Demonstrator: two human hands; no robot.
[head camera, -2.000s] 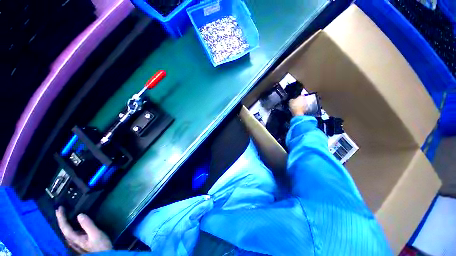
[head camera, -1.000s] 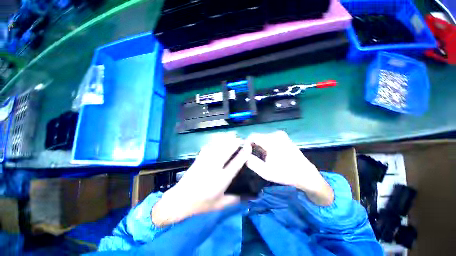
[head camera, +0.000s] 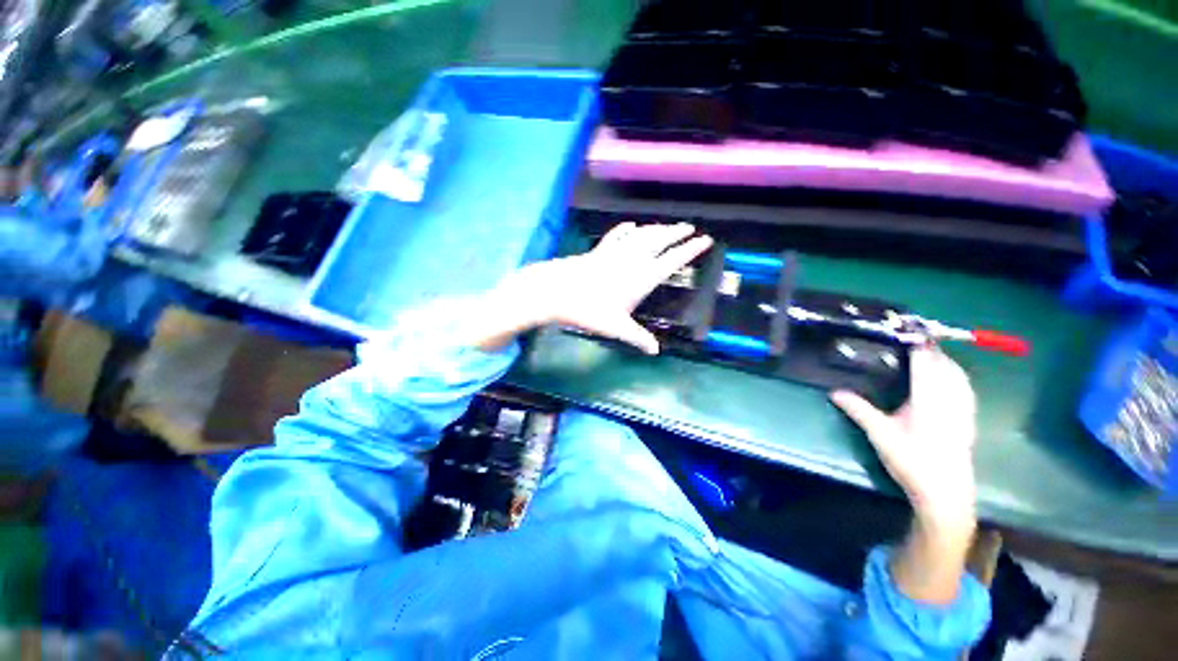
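Note:
The black assembly fixture (head camera: 807, 359) lies on the green bench, with two blue bars (head camera: 743, 345) between its upright plates. My left hand (head camera: 629, 282) is over its left end, thumb and fingers spread around a dark part (head camera: 669, 305); blur hides whether it grips this part. My right hand (head camera: 924, 420) is at the right end, thumb and fingers apart. Its fingertips are at the silver linkage of the toggle clamp (head camera: 911, 328), left of the red handle (head camera: 1001, 342); it holds no loose part.
A large blue tray (head camera: 452, 233) stands left of the fixture. Behind are pink foam (head camera: 840, 168) and rows of black housings (head camera: 827, 78). A small blue bin (head camera: 1143, 400) with silver parts is at far right. Cartons (head camera: 213, 387) are below the bench edge. A coworker's blue sleeve (head camera: 52, 245) shows at far left.
My hands were together around a dark part above my lap. They have moved apart and forward, left to the fixture's left end, right to the clamp. The view has shifted and tilted.

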